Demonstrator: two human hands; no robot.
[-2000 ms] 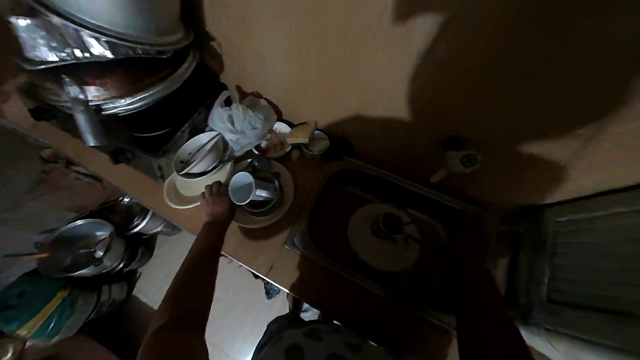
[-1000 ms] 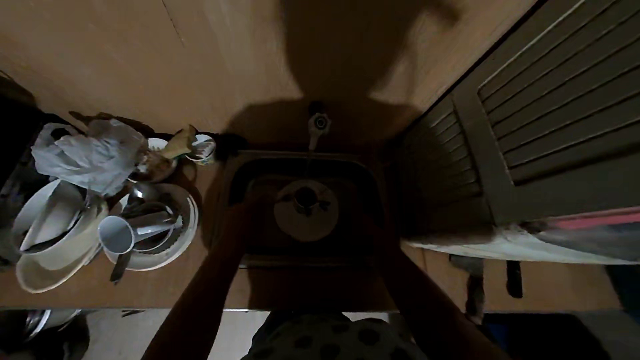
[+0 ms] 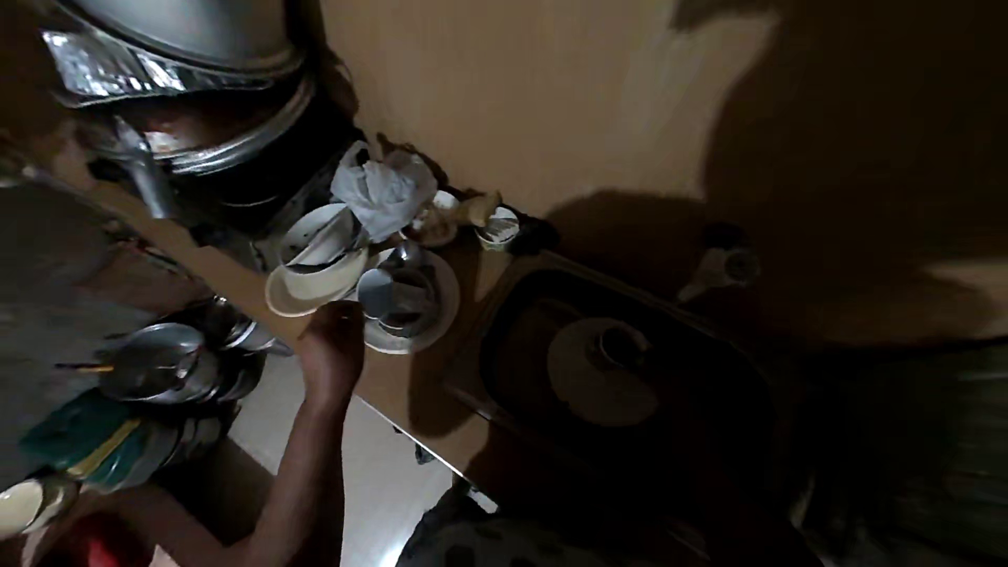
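My left hand (image 3: 335, 335) is at the counter's front edge, against the rim of a cream bowl (image 3: 303, 293) and beside a mug (image 3: 376, 294); whether its fingers grip anything is unclear. The mug lies tilted among dishes on a white plate (image 3: 446, 295). Behind the cream bowl, a white bowl (image 3: 295, 236) holds another dish. To the right, a plate (image 3: 575, 378) with a dark cup (image 3: 620, 346) on it sits in the sink (image 3: 504, 315). My right arm reaches into deep shadow over the sink, and the hand cannot be made out.
A crumpled plastic bag (image 3: 386, 193), a small bowl of scraps (image 3: 435, 224) and a white cup (image 3: 498, 228) stand near the wall. Large pots are on a stove at upper left. Below are a metal basin (image 3: 161, 358) and stacked dishes. Another person's arm (image 3: 169, 520) shows at lower left.
My left hand has moved from the sink, where it was one second ago, to the dishes on its left. The view has swung left.
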